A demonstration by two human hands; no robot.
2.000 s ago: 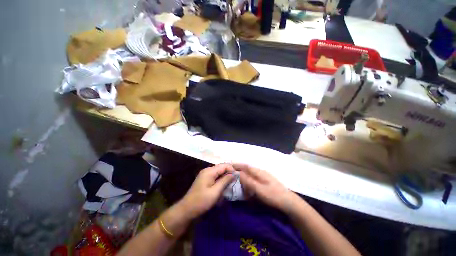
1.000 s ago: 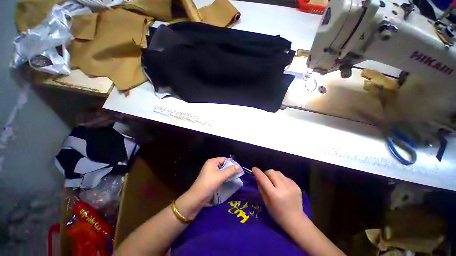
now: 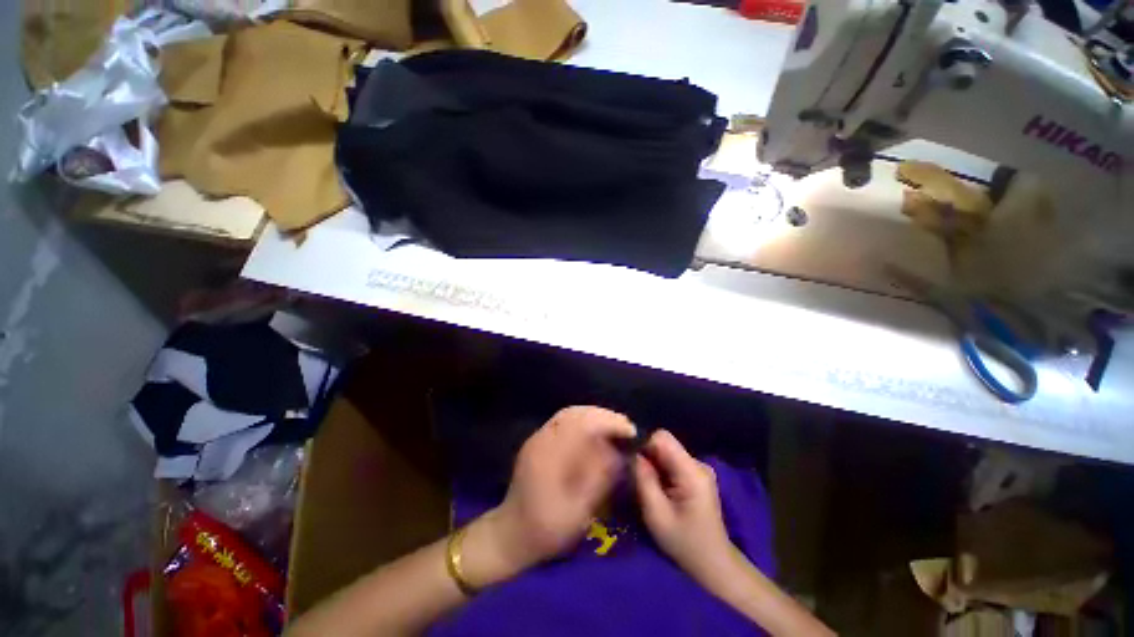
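My left hand (image 3: 566,479), with a gold bangle at the wrist, is over the purple-clothed lap, its fingers bent toward my right hand. My right hand (image 3: 678,498) is close beside it, fingertips pinched together. A small dark bit of the sewn piece (image 3: 637,442) shows between the fingertips; the rest is hidden by the hands. No tool can be made out in my right hand. A stack of black cut panels (image 3: 529,162) lies on the white machine table in front of me.
The HIKARI sewing machine (image 3: 945,100) stands at the right, with blue-handled scissors (image 3: 999,355) beside it. Tan fabric (image 3: 255,118) and silvery-white wrapping (image 3: 106,106) lie far left. A black-and-white heap (image 3: 230,386) sits low left above an open carton (image 3: 361,510).
The pale side of the small piece no longer shows; a dark bit shows now. My hands have come together, and my left hand has turned with its back more toward the camera.
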